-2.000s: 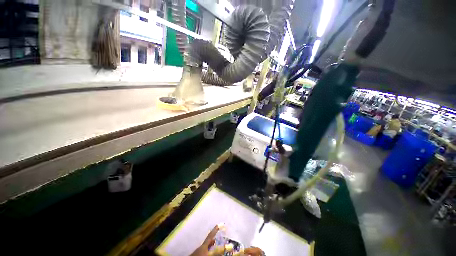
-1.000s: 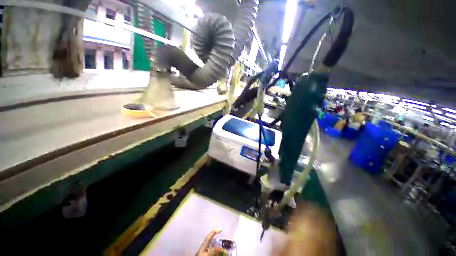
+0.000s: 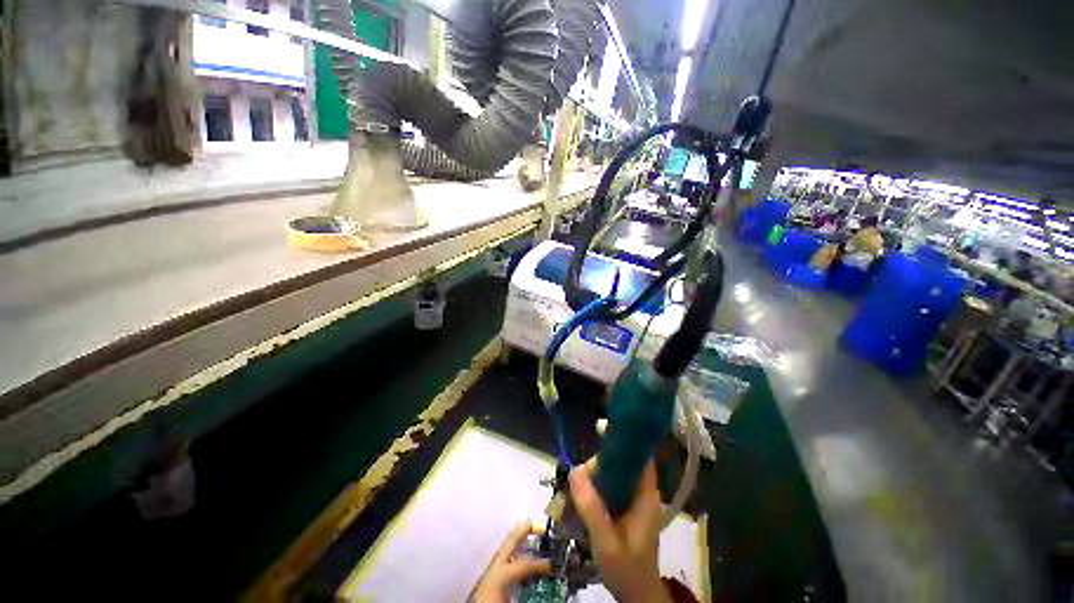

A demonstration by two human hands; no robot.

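My right hand [image 3: 621, 532] is closed round the lower part of the dark green screwdriver [image 3: 636, 436]. The driver leans, with its metal nose [image 3: 558, 518] low in view, over the small workpiece. My left hand [image 3: 509, 568] holds the small greenish electronic assembly [image 3: 539, 585] at the bottom of the frame. The nose is at or just above the assembly; contact cannot be told. A white board with yellowish edges [image 3: 453, 507] lies under the hands. A blue tube [image 3: 548, 371] runs down to the nose.
A white screw feeder [image 3: 536, 295] stands behind the board. Black hose loops [image 3: 601, 200] hang above the driver. A clear bag [image 3: 736, 353] lies beside the feeder. A grey ribbed duct [image 3: 459, 130] and a yellow ring [image 3: 324, 234] are on the left ledge. Blue bins [image 3: 901, 312] stand across the aisle.
My right hand, blurred and away from the driver one second ago, now grips it. The driver has come down to the assembly. My left hand still holds the assembly.
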